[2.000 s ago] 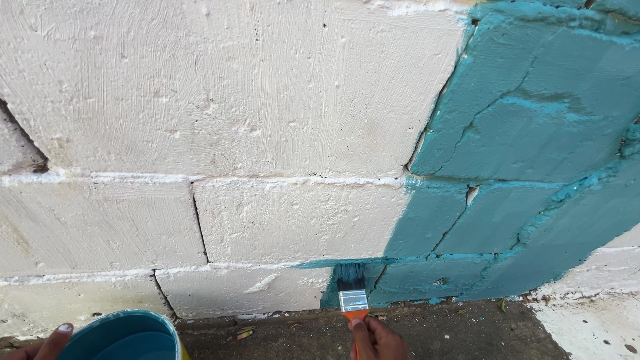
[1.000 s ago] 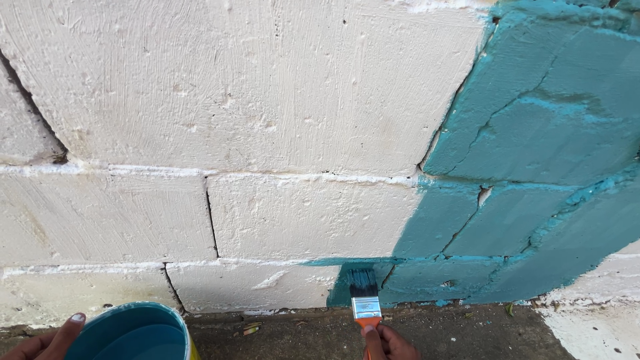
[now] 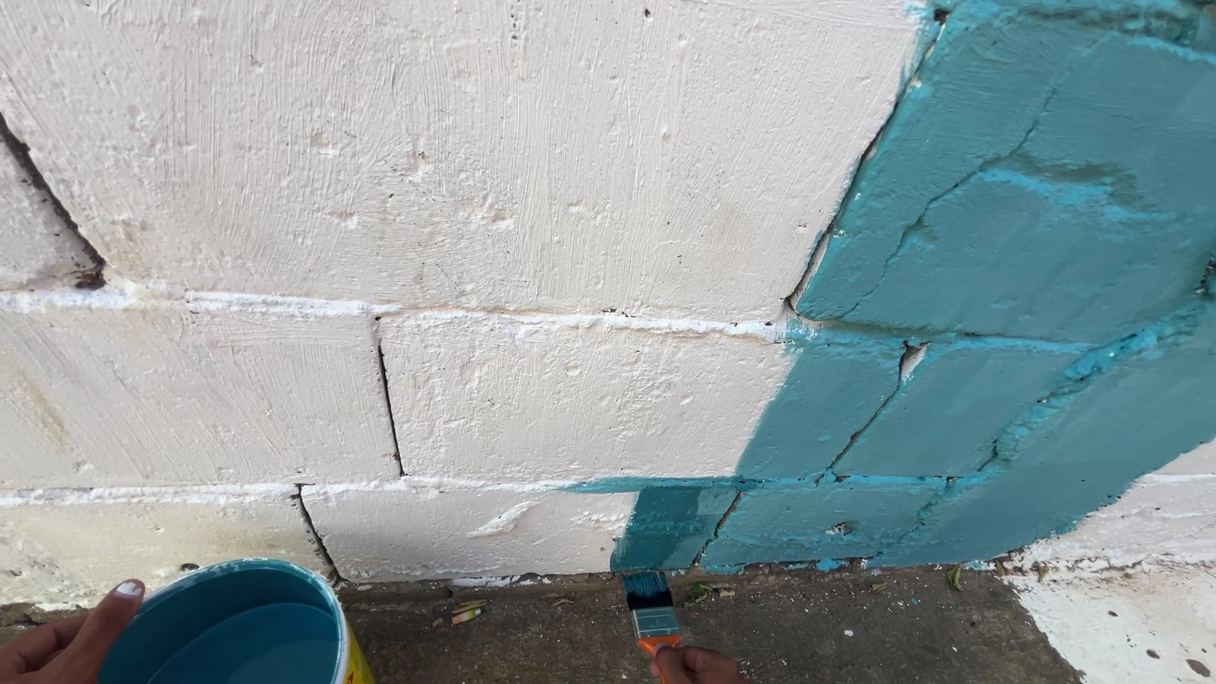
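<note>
A paintbrush with an orange handle, a metal ferrule and teal-coated bristles is in my right hand at the bottom, just right of centre. Its bristle tips are at the foot of the block wall, below a darker, wet-looking teal patch. My left hand grips the rim of a paint bucket at the lower left, thumb on the near-left edge. Teal paint lies inside the bucket. The wall is off-white on the left and teal on the right.
Concrete ground runs along the wall's base, with small leaves and debris on it. A white-painted surface lies at the lower right. Cracks and raised mortar joints cross the wall, including a chipped gap in the teal part.
The brush in my right hand has moved down from the lowest course of blocks to the wall's foot. The darker teal patch it covered before is now in full view.
</note>
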